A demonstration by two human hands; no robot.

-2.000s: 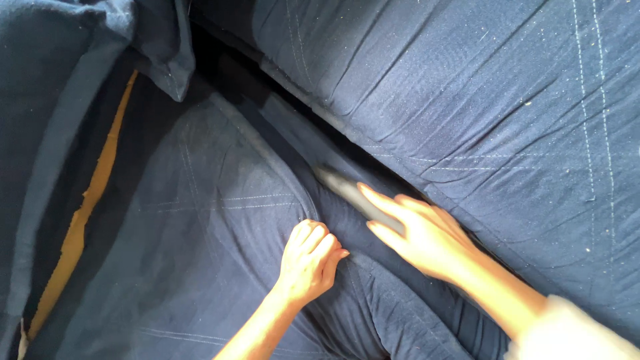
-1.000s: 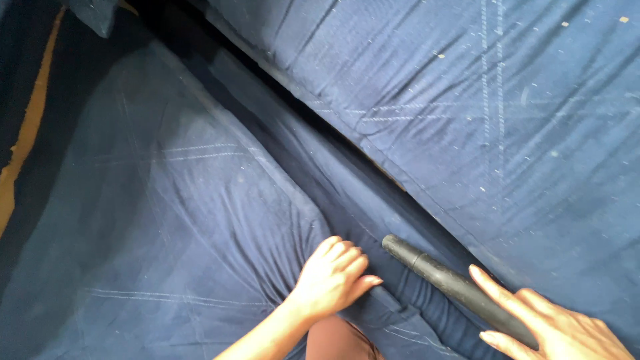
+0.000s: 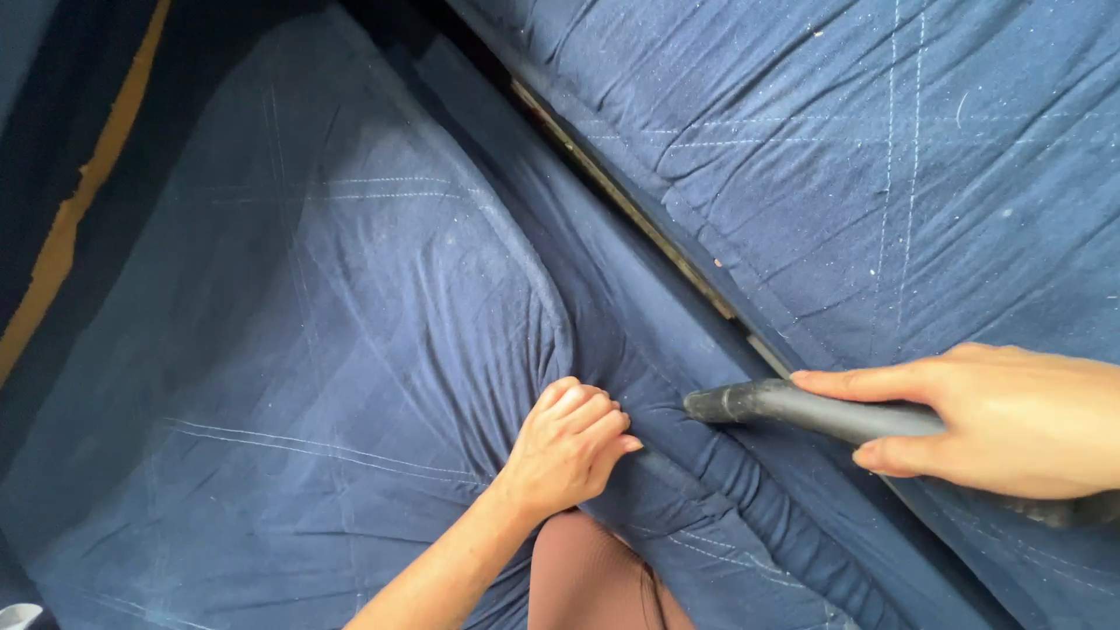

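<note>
Blue stitched fabric covers a cushion [image 3: 385, 289] whose piped edge is bunched in my left hand [image 3: 573, 446], its fingers closed on the cloth. To the right, my right hand [image 3: 989, 420] grips a dark vacuum cleaner tube [image 3: 814, 411]. The tube's open-ended tip rests at the blue fabric beside the cushion edge, a short way right of my left hand. The tube's far end is hidden behind my right hand.
A second blue cushion [image 3: 805, 201], dotted with pale specks, fills the upper right. A dark gap with a thin strip [image 3: 630, 206] runs diagonally between the parts. A torn yellowish edge [image 3: 79, 192] shows at left. My knee [image 3: 586, 577] is at the bottom.
The tube was in the crease higher up two seconds ago; it has since come down and now lies more level. My left hand has kept its hold on the cushion edge. The view has shifted.
</note>
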